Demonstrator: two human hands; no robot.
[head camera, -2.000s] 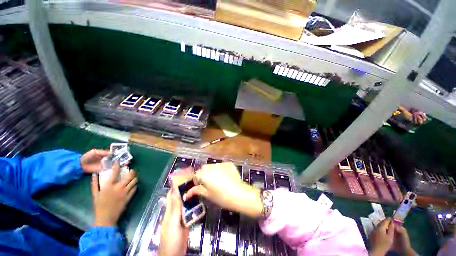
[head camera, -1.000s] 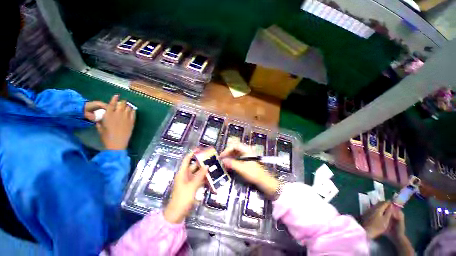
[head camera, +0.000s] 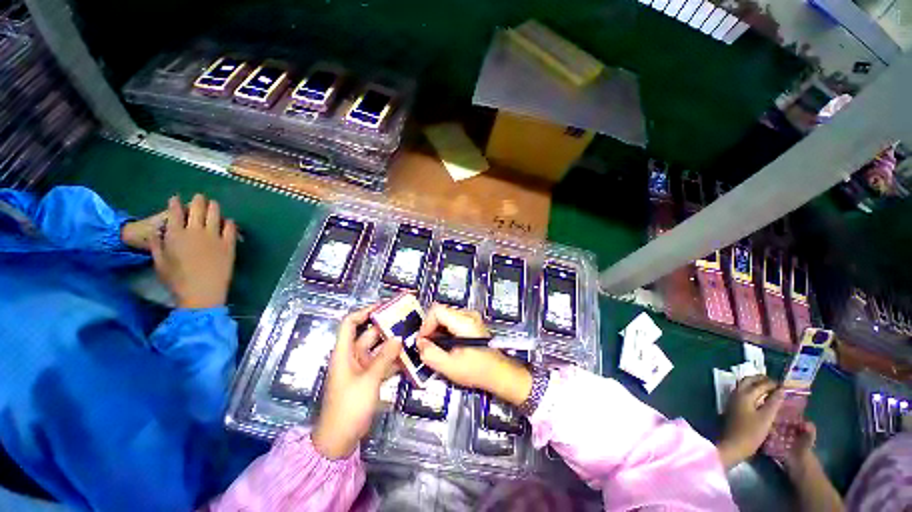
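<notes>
A closed flip phone (head camera: 400, 322) with a pale pink rim and dark outer display is tilted above the blister tray. My left hand (head camera: 352, 378) holds it by its left side. My right hand (head camera: 465, 352) has its fingers at the phone's right side and also holds a thin dark pen (head camera: 462, 342) that points right. The clear blister tray (head camera: 262, 352) lies under both hands, with two rows of pockets. Several phones show in the back row, such as one (head camera: 457, 272). The front row is partly hidden by my hands.
Stacked blister trays (head camera: 150, 92) with closed phones stand at back left. A cardboard box (head camera: 540, 148) stands on the brown board (head camera: 515, 212). White cards (head camera: 645, 352) lie right. A person in blue (head camera: 110, 400) is at left; another person's hands (head camera: 765, 425) hold an open phone.
The view has tilted down since the first frame. The phone is now held closed up over the tray's middle, and the pen shows in my right hand. The neighbour's phone at right has shifted.
</notes>
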